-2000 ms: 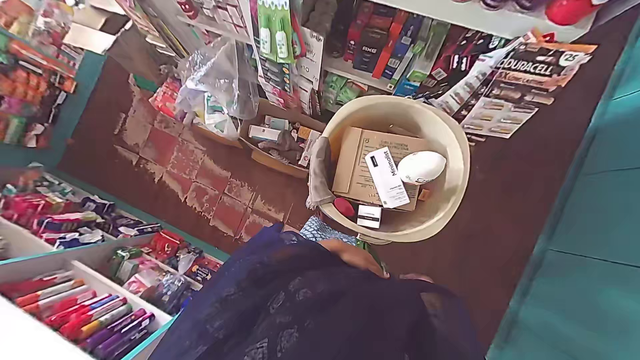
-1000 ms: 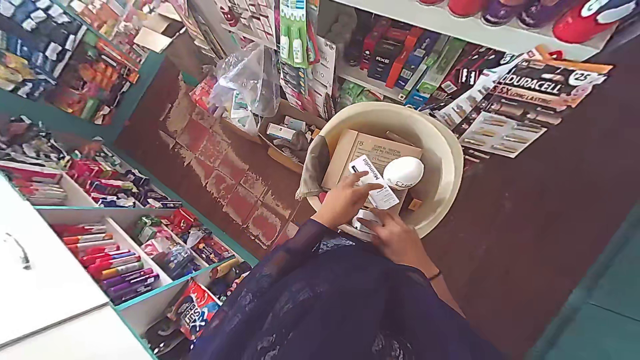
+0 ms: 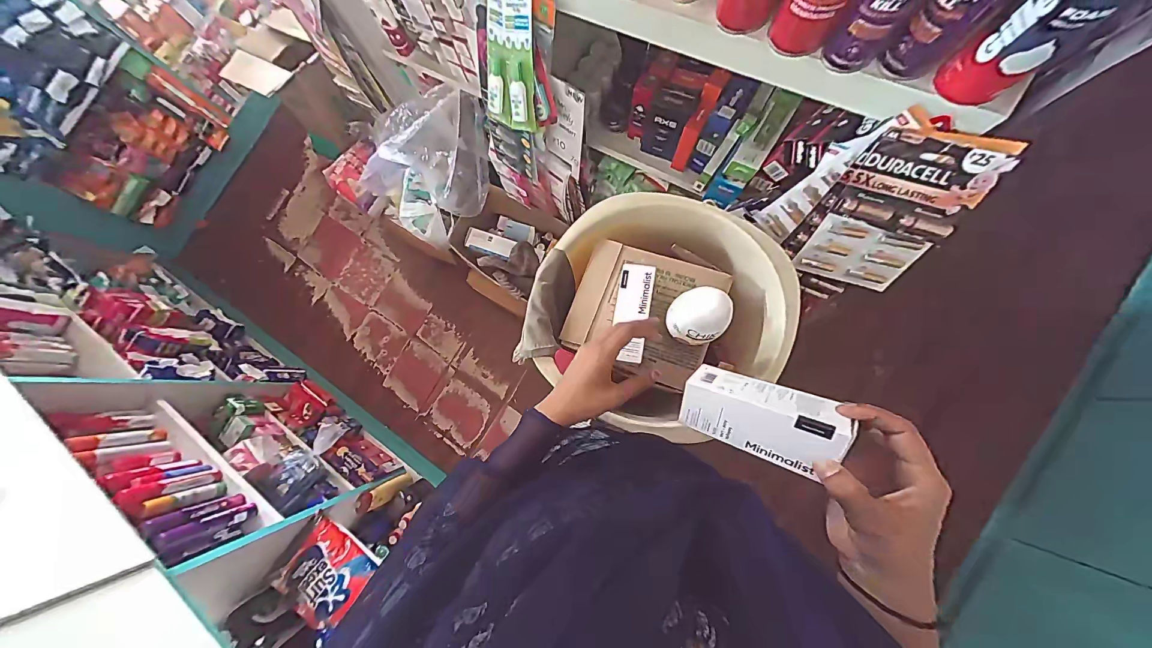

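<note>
My right hand [image 3: 886,486] grips the end of a white Minimalist carton [image 3: 765,421] between thumb and fingers, beside the near right rim of a cream plastic tub [image 3: 778,297]. Over the tub, my left hand [image 3: 605,371] has its thumb and fingers around the lower end of a second, slimmer white Minimalist box [image 3: 634,301]. That box lies on a brown cardboard box [image 3: 589,292] inside the tub. A white rounded bottle [image 3: 699,315] stands just right of it. A grey-brown cloth [image 3: 545,310] hangs over the tub's left rim.
Shelves with cartons [image 3: 670,112] and spray cans [image 3: 864,31] stand behind the tub. Battery packs [image 3: 886,202] hang at its right. An open cardboard box [image 3: 504,292] and a plastic bag [image 3: 436,153] sit at its left. A divided rack of goods [image 3: 216,450] is at lower left.
Two seconds ago both white boxes lay in the tub and neither hand was at them. One second ago both hands were inside it. My right hand has since moved out to the right with a carton.
</note>
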